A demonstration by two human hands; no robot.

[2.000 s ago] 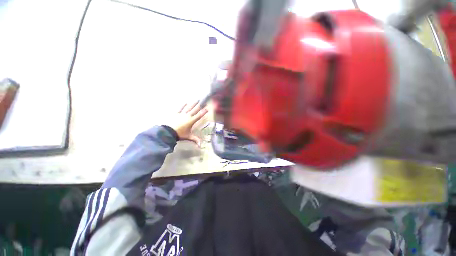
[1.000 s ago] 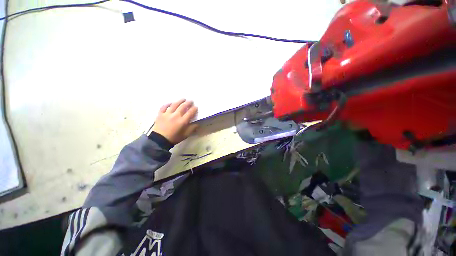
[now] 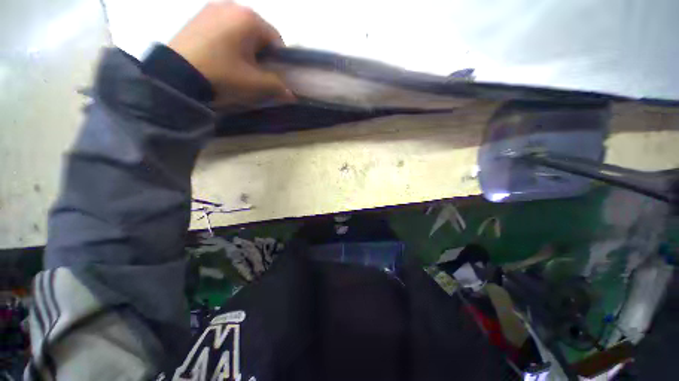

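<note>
My left hand grips the edge of the fabric lay at the upper left, with fingers on top and thumb near the side. A dark strip of fabric hangs below the hand along the table and narrows to the right. The grey base plate of the cutter stands at the table edge on the right, blurred, with a dark bar running from it to the right rim. The red motor body is out of the picture. My right hand is not in view.
The pale wooden table shows along the lay, with thin dark offcuts near its front edge. White paper covers the lay. Cloth scraps lie on the green floor below.
My left hand has gone from lying on the paper edge to gripping the lay, and appears higher. The red motor has left the picture. The base plate appears farther right and larger.
</note>
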